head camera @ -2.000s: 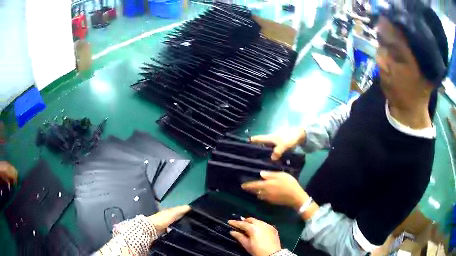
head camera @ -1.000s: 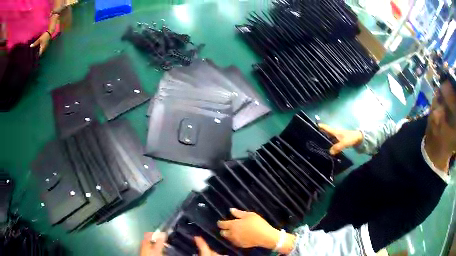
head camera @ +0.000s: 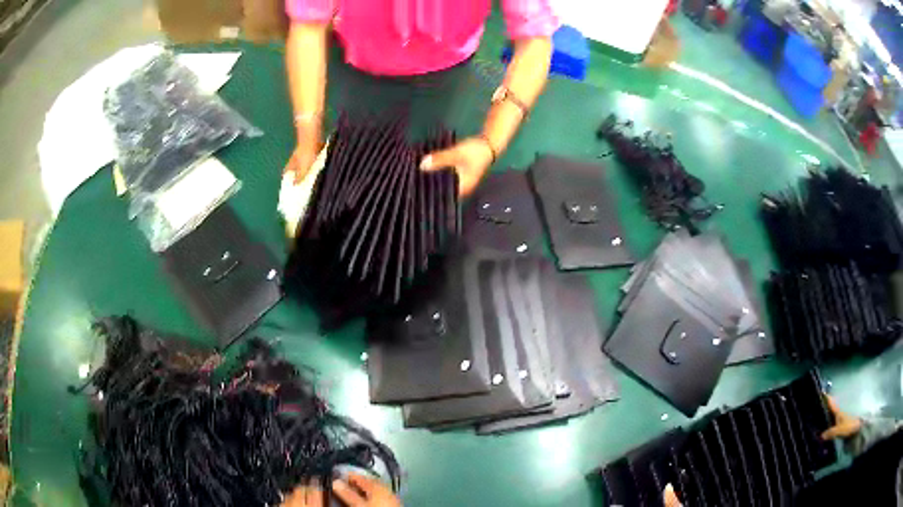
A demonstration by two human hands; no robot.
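My left hand (head camera: 304,495) and my right hand (head camera: 366,491) are close together at the bottom edge, cut off by it and blurred. They are at the right side of a large tangled pile of black cords (head camera: 188,426), with dark strands between and around the fingers. Whether the fingers grip a cord cannot be told. Beyond the pile, a fanned stack of black panels (head camera: 426,356) lies on the green table, with small loops and silver dots on the faces. A single dark panel (head camera: 223,282) lies left of it.
A person in pink (head camera: 411,30) across the table holds a fan of black panels (head camera: 371,218) and a pale card. A plastic bag (head camera: 163,129) lies at left. A greyer stack (head camera: 673,337), a smaller cord bundle (head camera: 658,178) and ridged stacks (head camera: 832,307) are at right. Another person's hand (head camera: 842,421) touches panels.
The view has swung left. My hands have left the row of black panels, now at lower right, and are at the cord pile. The person in pink is now in view holding panels.
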